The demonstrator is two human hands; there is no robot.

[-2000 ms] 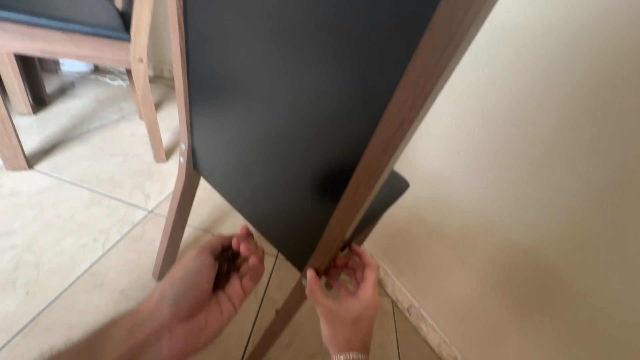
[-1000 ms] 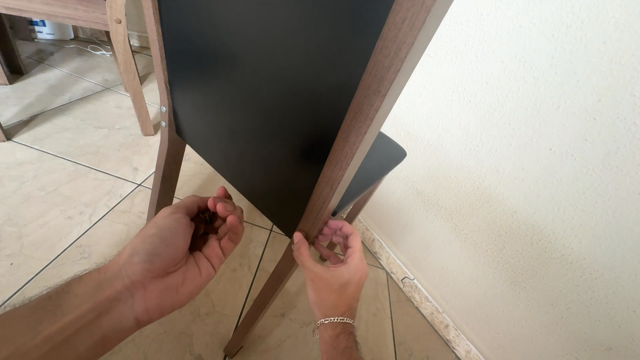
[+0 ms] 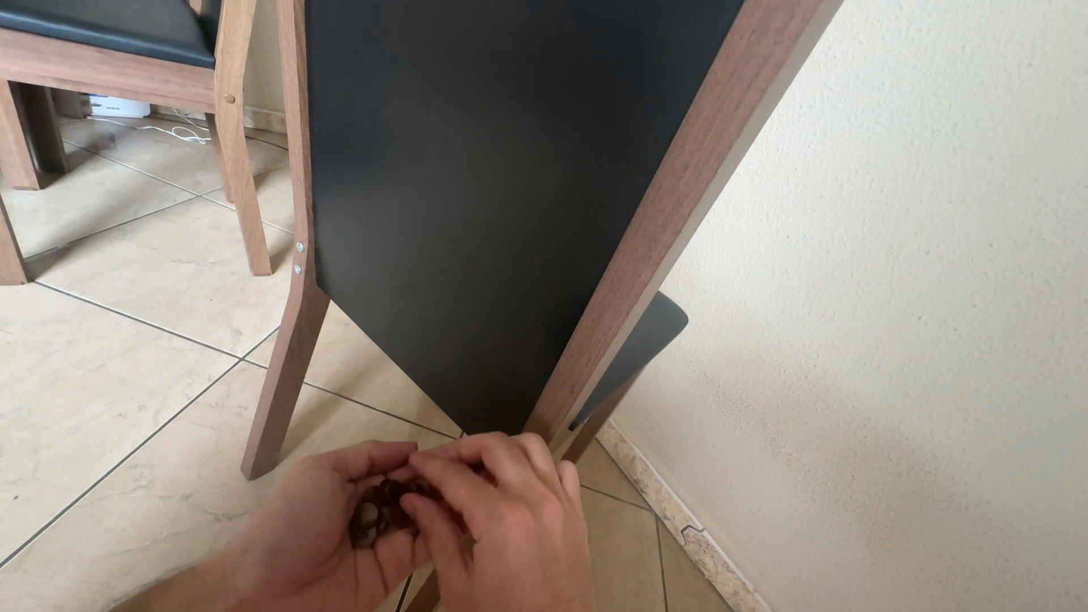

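My left hand (image 3: 314, 527) is cupped palm up at the bottom centre, around several small round brown pieces (image 3: 382, 506) whose exact kind I cannot tell. Over that palm, my right hand (image 3: 510, 518) has its thumb and fingertips in among the pieces; whether it pinches one is hidden. Just beyond both hands stands a chair with a black back panel (image 3: 501, 187) and a brown wooden frame (image 3: 671, 195). Two metal screw heads (image 3: 298, 257) show on its left post. The chair's dark seat (image 3: 633, 357) sticks out behind the right post.
A textured cream wall (image 3: 935, 255) with a stone baseboard (image 3: 680, 527) runs along the right. Another wooden chair with a dark seat (image 3: 110, 30) stands at the upper left. White cable (image 3: 183, 132) lies on the tiled floor (image 3: 144, 314) behind it.
My right hand has left the lower part of the chair's right post and moved left to my cupped left palm. The small pieces in that palm now show more plainly.
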